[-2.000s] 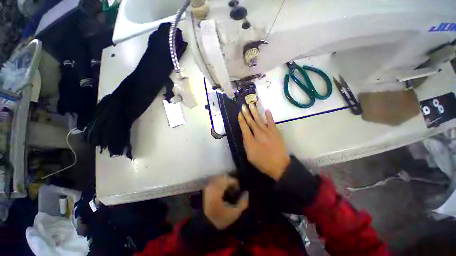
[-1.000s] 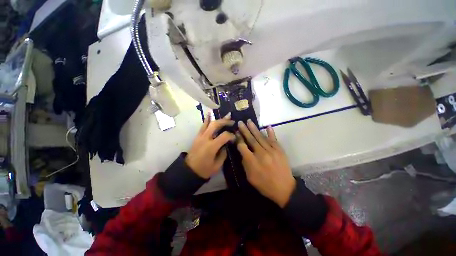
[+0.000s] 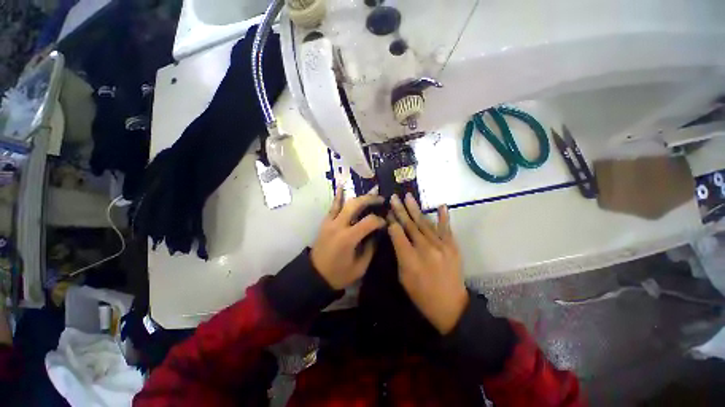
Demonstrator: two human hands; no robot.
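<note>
A black garment piece (image 3: 380,274) runs from under the presser foot area of the white sewing machine (image 3: 509,48) down towards my lap. My left hand (image 3: 343,242) lies on its left edge with bent fingers, the fingertips close in front of the needle area. My right hand (image 3: 429,262) lies flat on its right side, fingers pointing at the needle. An orange-yellow block (image 3: 405,173) sits beside the needle. The needle tip and the cloth under my fingers are hidden.
Green-handled scissors (image 3: 509,145), black thread snips (image 3: 575,163) and a brown patch (image 3: 645,186) lie right of the needle. Left are a bundle of black strips (image 3: 199,159), a white tag (image 3: 274,184) and the silver gooseneck lamp (image 3: 259,71). A white cloth pile (image 3: 91,370) is below left.
My left hand has come up from the lower cloth to the needle area. My right hand has moved slightly back from the needle. The view has also shifted.
</note>
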